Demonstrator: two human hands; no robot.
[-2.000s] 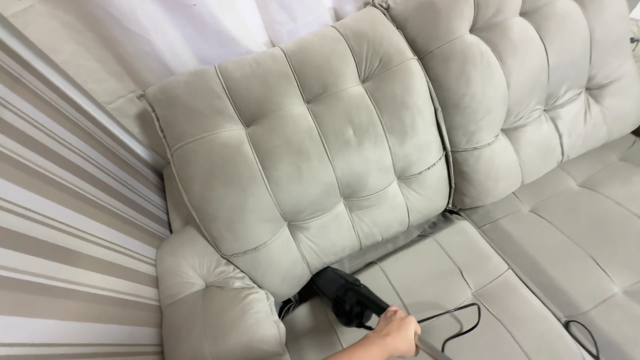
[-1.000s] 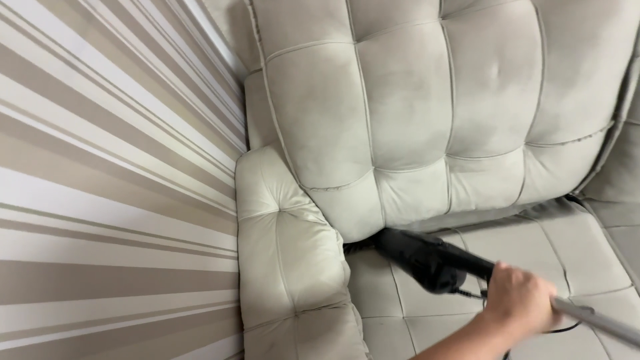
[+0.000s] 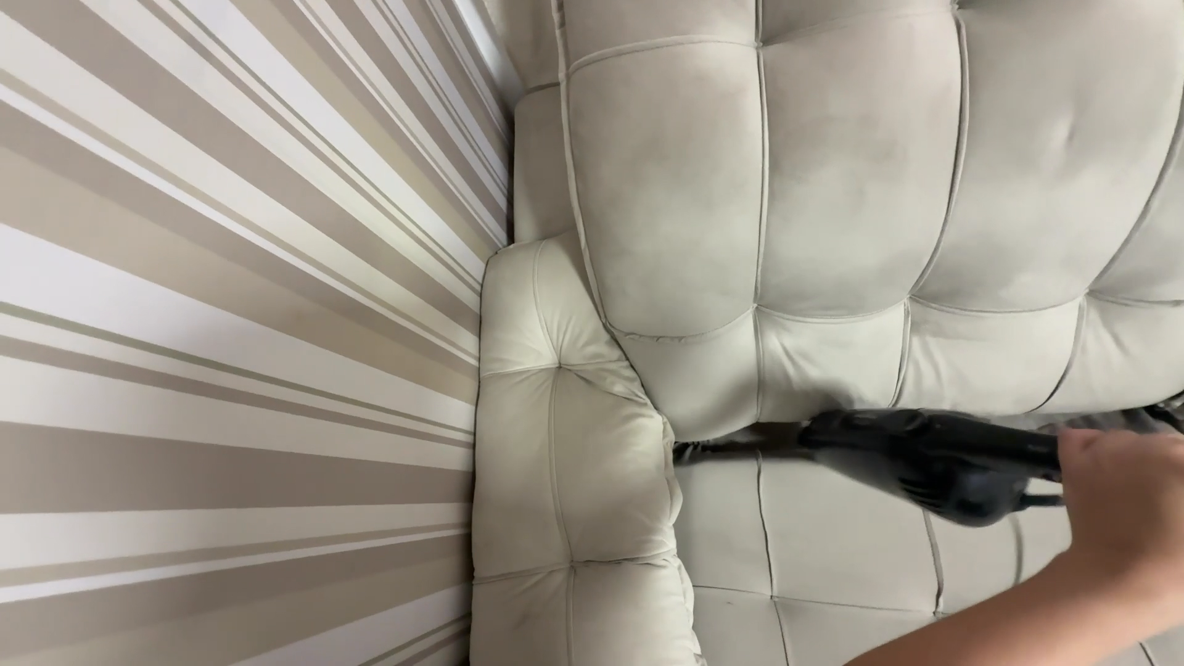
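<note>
My left hand [image 3: 1124, 509] comes in from the lower right and is closed around the handle of a black corded handheld vacuum cleaner [image 3: 953, 462]. Its front end points left, into the crease between the tufted back cushion [image 3: 851, 185] and the seat cushion [image 3: 851, 536] of a light grey sofa. Motion blurs the vacuum, and its tip is partly lost in the dark gap near the armrest [image 3: 610, 462]. My right hand is out of view.
A wall with beige, brown and white stripes [image 3: 231, 370] runs close along the outer side of the armrest. The thick back cushion overhangs the crease from above.
The view has moved closer to the armrest corner and striped wall. My left hand keeps its hold on the vacuum; the grey tube behind it, seen earlier, is out of view.
</note>
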